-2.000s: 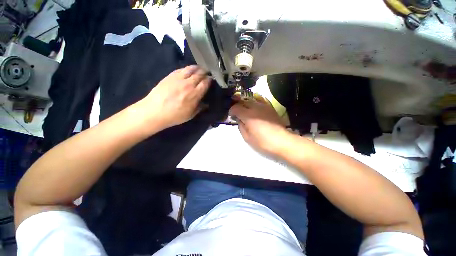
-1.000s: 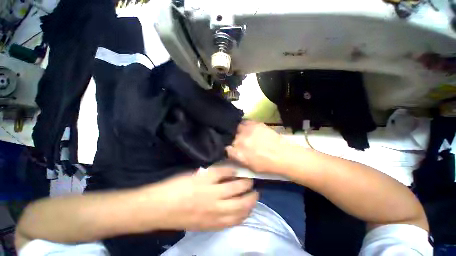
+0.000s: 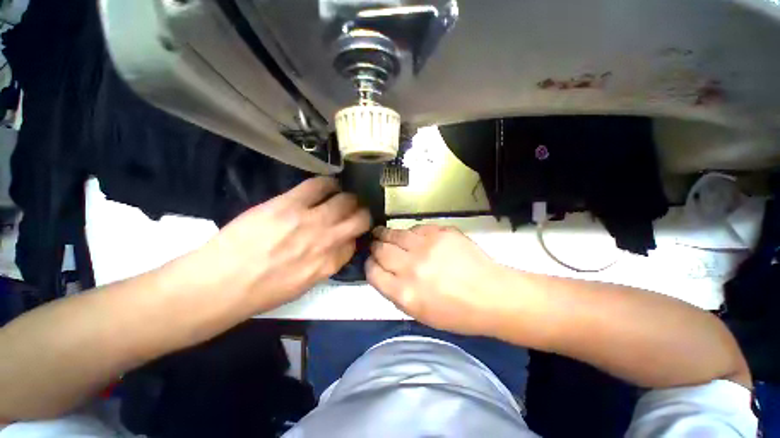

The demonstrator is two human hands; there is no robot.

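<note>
A black fabric piece [image 3: 192, 171] lies left of the machine head, with a narrow part running between my hands. My left hand [image 3: 295, 235] holds the cloth from the left, just below the head. My right hand [image 3: 428, 269] pinches its right edge with the fingertips. The off-white sewing machine head [image 3: 214, 85] looms close above. Its cream ribbed knob [image 3: 368, 133] hangs over the cloth, and a small dark knurled knob [image 3: 394, 176] shows beside it. The needle and presser foot are hidden behind the head and knob.
Black cloth [image 3: 582, 171] with a small pinkish dot lies behind the needle area, right of the head. A pale cable [image 3: 569, 267] curves over the white table [image 3: 333, 304]. A white round object [image 3: 714, 198] sits at the right. Dark cloth hangs at the left.
The view has moved closer to the machine head. My left hand has gone from near my lap up to the cloth below the head. The bunched cloth is now drawn out flatter between both hands.
</note>
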